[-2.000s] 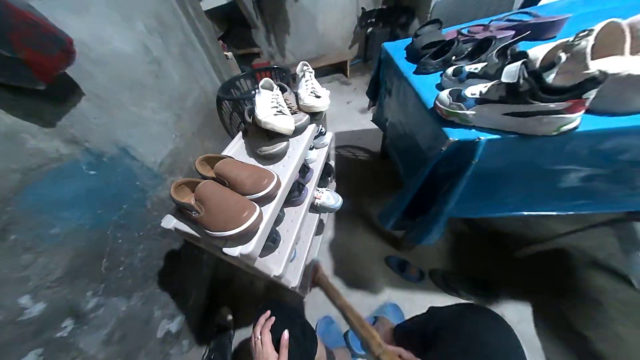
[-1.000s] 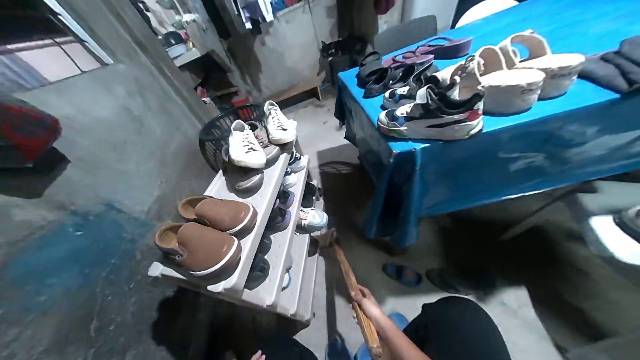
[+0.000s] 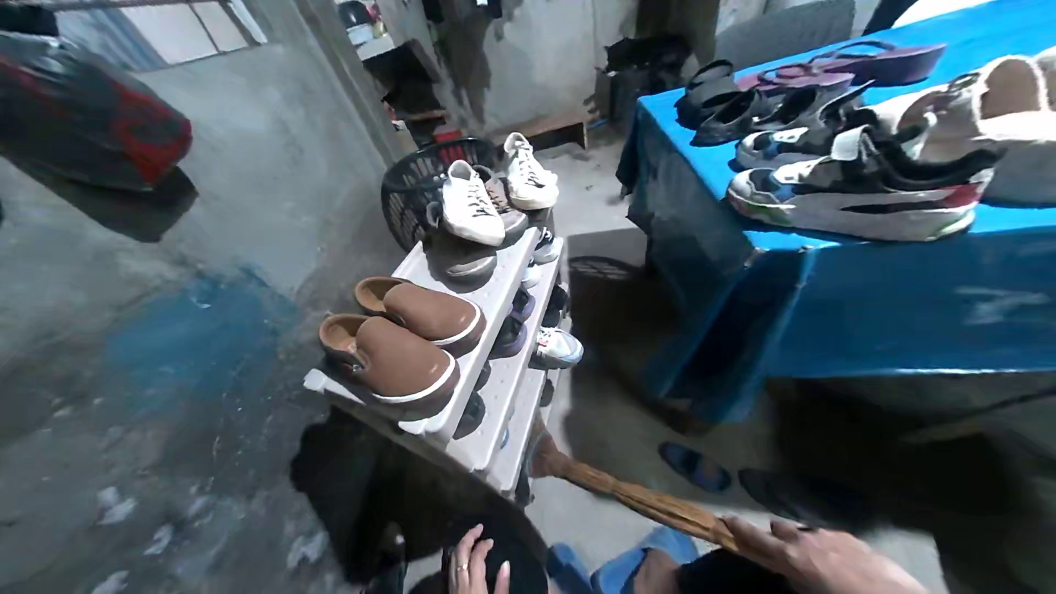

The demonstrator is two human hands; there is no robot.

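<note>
At the bottom right, my right hand (image 3: 813,554) is closed around the handle of a broom or brush (image 3: 660,505). Its far end is by the foot of a white shoe rack (image 3: 487,425), low on the rack's right side. My left hand (image 3: 477,563), with a ring on one finger, rests on my dark-clothed knee and holds nothing. Brown slip-on shoes (image 3: 404,363) stand on the top shelf nearest me. White lace-up sneakers (image 3: 472,205) and a grey pair (image 3: 499,202) sit at its far end. More shoes fill the lower shelves, partly hidden.
A table with a blue cover (image 3: 899,313) stands at the right, bearing sneakers (image 3: 858,194), purple flip-flops (image 3: 887,64) and other footwear. Dark slippers (image 3: 695,466) lie on the floor beneath. Behind the rack is a black basket (image 3: 404,194). A concrete wall (image 3: 239,272) rises at the left.
Since a second ago, my right hand has moved right and down with the handle, which now slants more flatly across the floor. My left hand shows more fully than a second ago.
</note>
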